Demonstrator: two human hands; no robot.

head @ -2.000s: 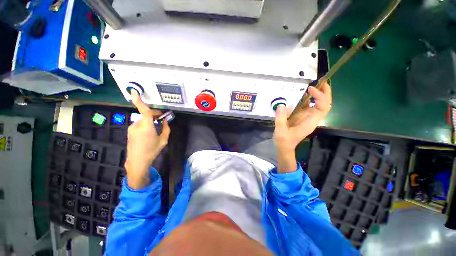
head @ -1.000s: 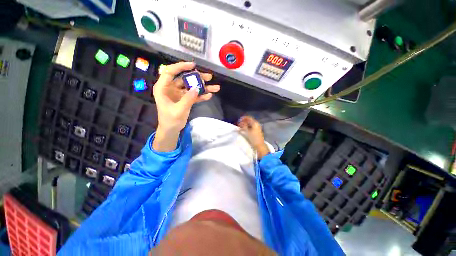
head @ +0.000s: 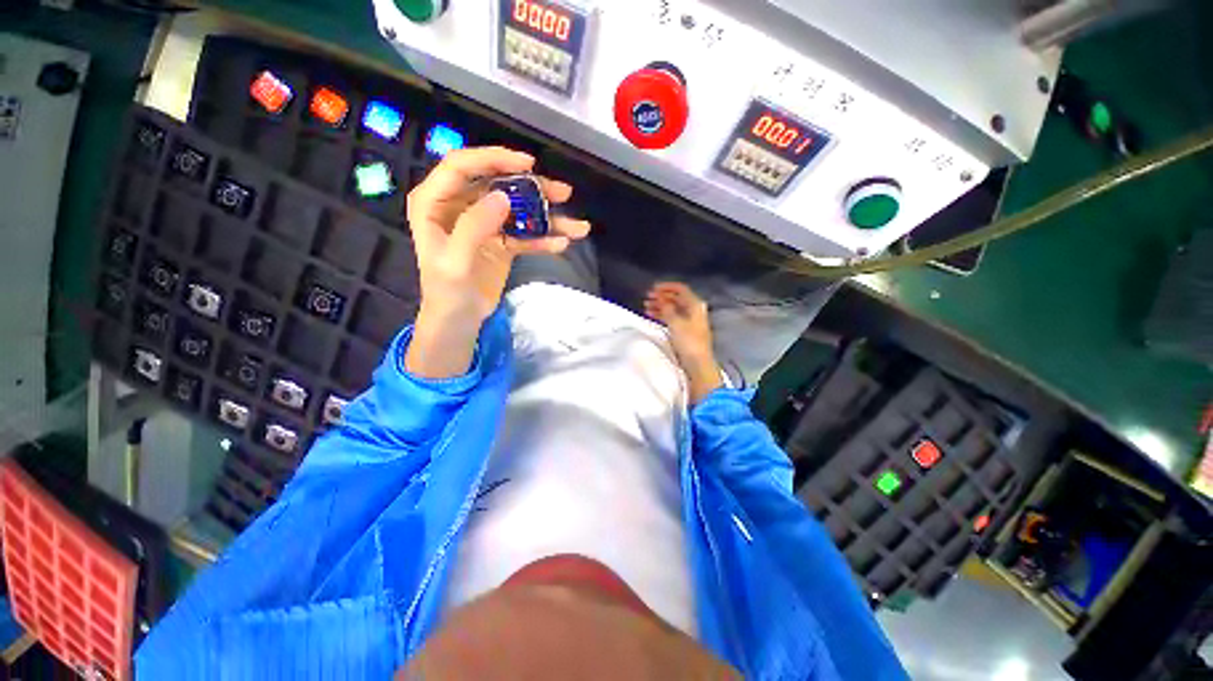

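Observation:
My left hand (head: 468,240) holds a small square lit unit (head: 527,208) between thumb and fingers, in front of the press's lower edge. The unit's face shows dark blue. My right hand (head: 685,322) rests low near my lap, small in view, with its fingers partly curled; whether it holds anything cannot be told. The left black compartment tray (head: 273,266) has several lit units glowing red, orange, blue and green in its upper pockets and many dark or silver units below. The right black tray (head: 851,459) has a few lit units.
The white press front (head: 718,67) spans the top, with a red emergency stop (head: 651,107), digital timers (head: 772,144) and a green button (head: 874,204). A yellowish hose (head: 1051,200) crosses the green bench (head: 1051,286). A red tray (head: 67,565) is at lower left, an open box (head: 1091,526) at right.
Both hands have left the press buttons. My left hand now holds the unit up, and my right hand has dropped to my lap. The view has shifted, and the lit units have changed colours.

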